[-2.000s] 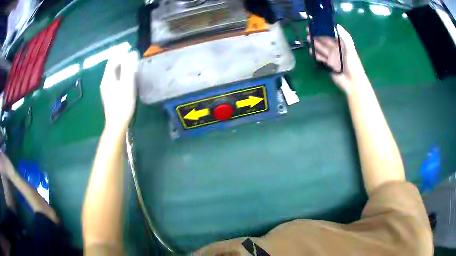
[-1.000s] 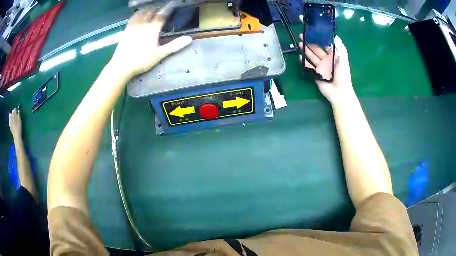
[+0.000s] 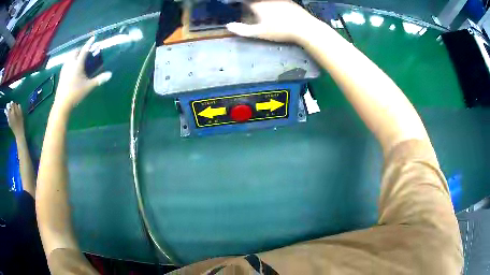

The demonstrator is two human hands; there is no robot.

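The press has a grey base plate (image 3: 223,67) on a blue body (image 3: 188,129), with a red button (image 3: 240,112) between two yellow arrows. A dark phone frame (image 3: 217,15) lies at the orange-edged nest behind the plate, near the top picture edge. My right hand (image 3: 274,22) grips its right end, with the fingertips partly hidden. My left hand (image 3: 77,78) is left of the press over the green belt. It holds a second dark phone frame (image 3: 93,63) between thumb and fingers; most of that frame is hidden by the hand.
A phone frame (image 3: 41,94) lies on the belt at left, near another person's hand (image 3: 15,115). A ribbed red tray (image 3: 35,40) is far left. A pale hose (image 3: 133,156) runs left of the press. A white tag (image 3: 311,102) is at its right; a black tray-like thing (image 3: 466,67) lies far right.
My left hand has moved from the nest out to the left with a dark frame. My right hand has brought its phone frame from the right over to the nest.
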